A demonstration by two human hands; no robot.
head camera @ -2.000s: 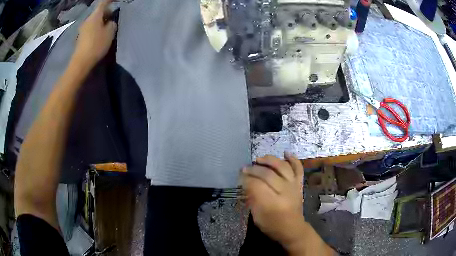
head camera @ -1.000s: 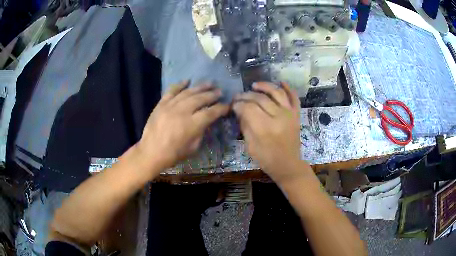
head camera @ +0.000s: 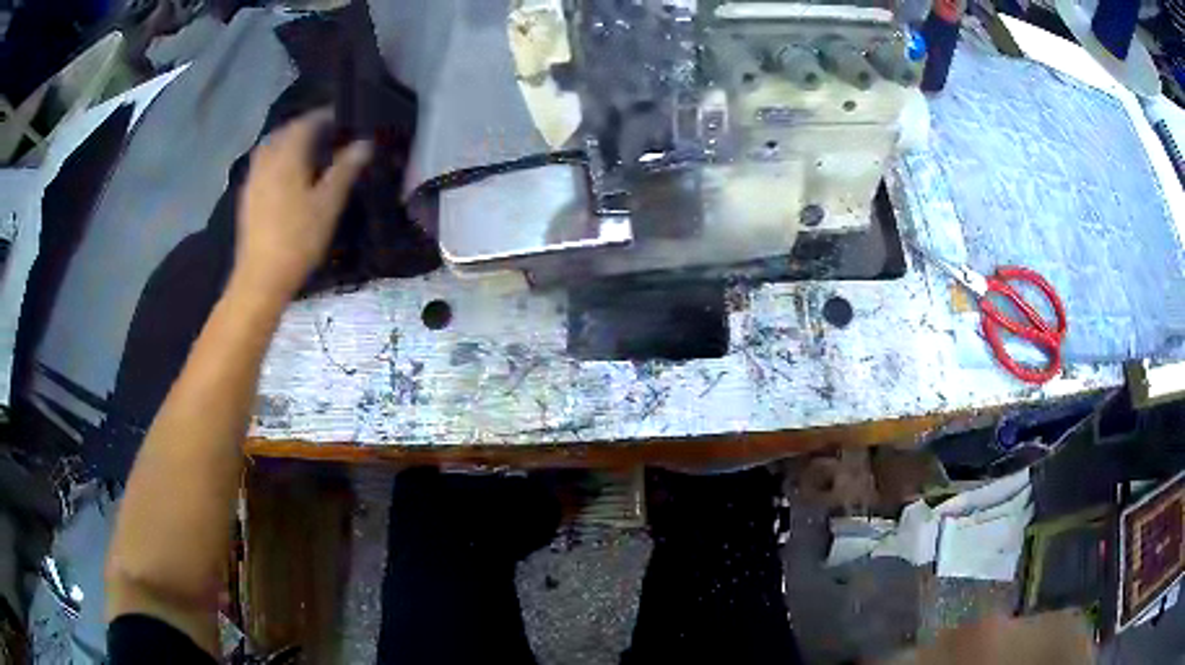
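The grey panel (head camera: 468, 104) lies at the left of the cream overlock machine (head camera: 832, 143), its near edge curled behind the shiny cloth plate (head camera: 513, 214). The machine head hides its right side. The black panel (head camera: 182, 312) and grey layers (head camera: 117, 260) lie stacked on the table's left. My left hand (head camera: 296, 195) is over the black cloth, blurred, with thumb and fingers apart and nothing seen in it. A blurred bit of skin at the bottom right edge is my right hand or forearm (head camera: 1001, 643), cut off by the frame.
Red-handled scissors (head camera: 1024, 322) lie right of the machine, partly on pale blue cloth (head camera: 1059, 195). The speckled table (head camera: 429, 377) has a brown front edge and a dark opening before the machine. White scraps (head camera: 981, 526) and a framed thing (head camera: 1151, 552) are low right.
The grey panel has moved back and away, uncovering the cloth plate and table front. My left hand has moved left and up onto the black cloth. My right hand has left the machine, down and right.
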